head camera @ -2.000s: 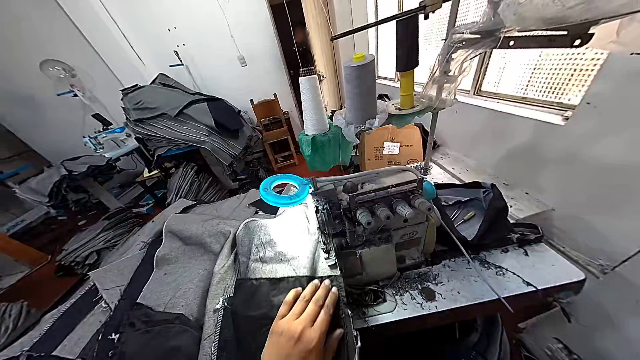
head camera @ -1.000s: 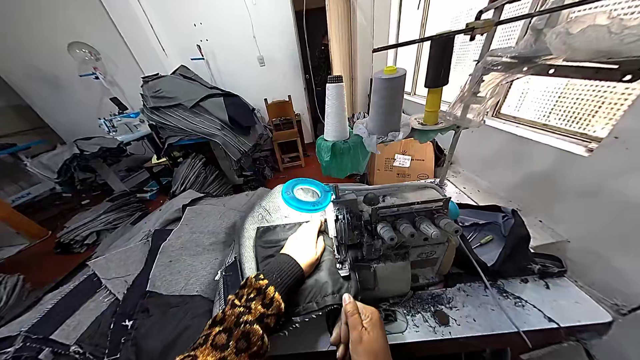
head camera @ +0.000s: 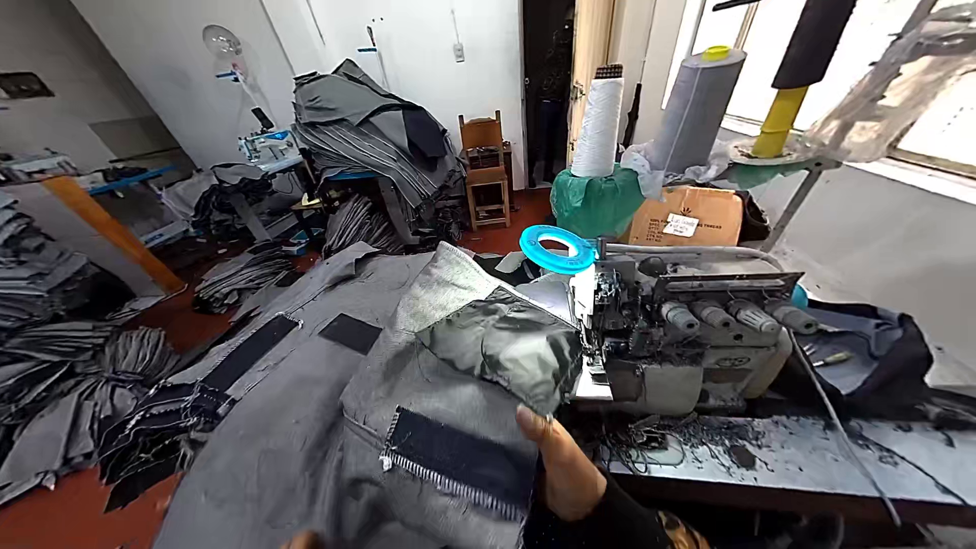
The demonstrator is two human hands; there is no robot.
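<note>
Grey fabric with a dark pocket lining [head camera: 507,347] lies against the needle area of an overlock sewing machine [head camera: 686,335]. My right hand [head camera: 564,465] comes up from below and pinches the cloth's edge between thumb and fingers, just left of the table edge. Of my left hand [head camera: 305,540] only a small part shows at the bottom edge, over the grey fabric; what its fingers do is hidden. A navy patch [head camera: 461,457] with a serged edge lies on the cloth beside my right hand. A blue ring-shaped lamp [head camera: 557,249] sits at the machine's upper left.
Thread cones, one white [head camera: 598,126] and one grey [head camera: 698,110], stand behind the machine near a cardboard box [head camera: 686,217]. Thread scraps [head camera: 686,442] litter the white table [head camera: 808,465]. Fabric bundles [head camera: 114,366] lie at left; a wooden chair [head camera: 486,175] stands behind.
The pocket lining and cloth are turned and now lie slanted at the machine. The left hand, on the cloth beside the needle area a second ago, has moved down to the bottom edge.
</note>
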